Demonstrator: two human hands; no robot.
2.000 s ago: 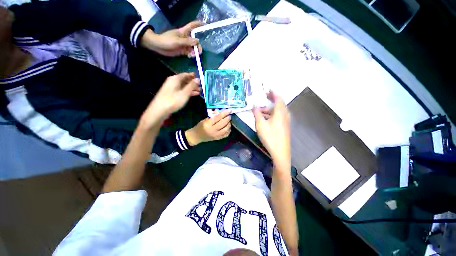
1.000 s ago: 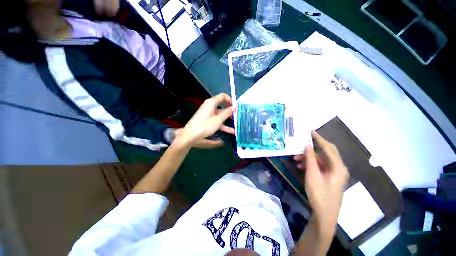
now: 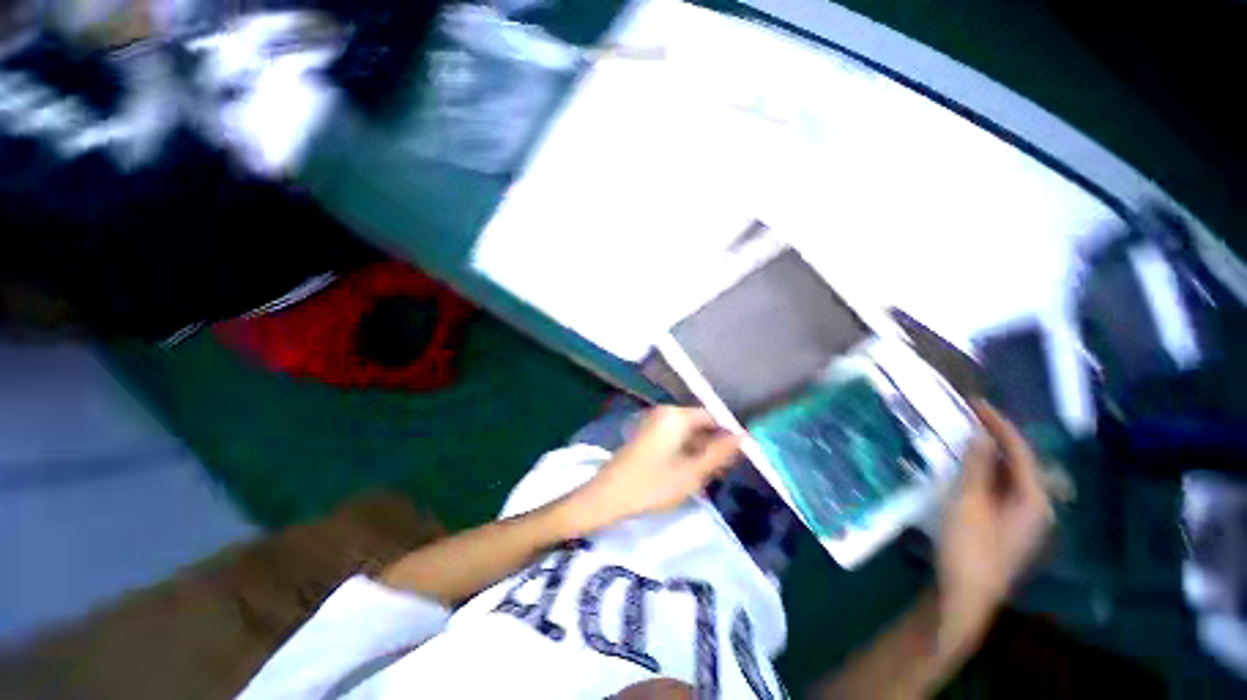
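The white housing (image 3: 692, 367) is tilted over the grey-brown fixture (image 3: 934, 345) at the bench edge. The green circuit board (image 3: 841, 458) fills its near half. A grey-brown area shows inside the frame's far half; blur hides whether it is the fixture seen through the opening. My left hand (image 3: 680, 458) grips the housing's left long edge. My right hand (image 3: 996, 499) holds its right edge near the lower right corner. The image is blurred, so fingertip contact is hard to see exactly.
The white work sheet (image 3: 615, 205) covers the bench beyond the housing. A blurred clear bag (image 3: 499, 103) lies at upper left. Dark flat modules (image 3: 1033, 376) with white strips are at the right. A red thing (image 3: 335, 328) with a dark centre is below the bench edge at left.
The housing has moved right and turned, from beside the other person to over the fixture, with both my hands on it. The other person's hands are no longer distinguishable at the housing.
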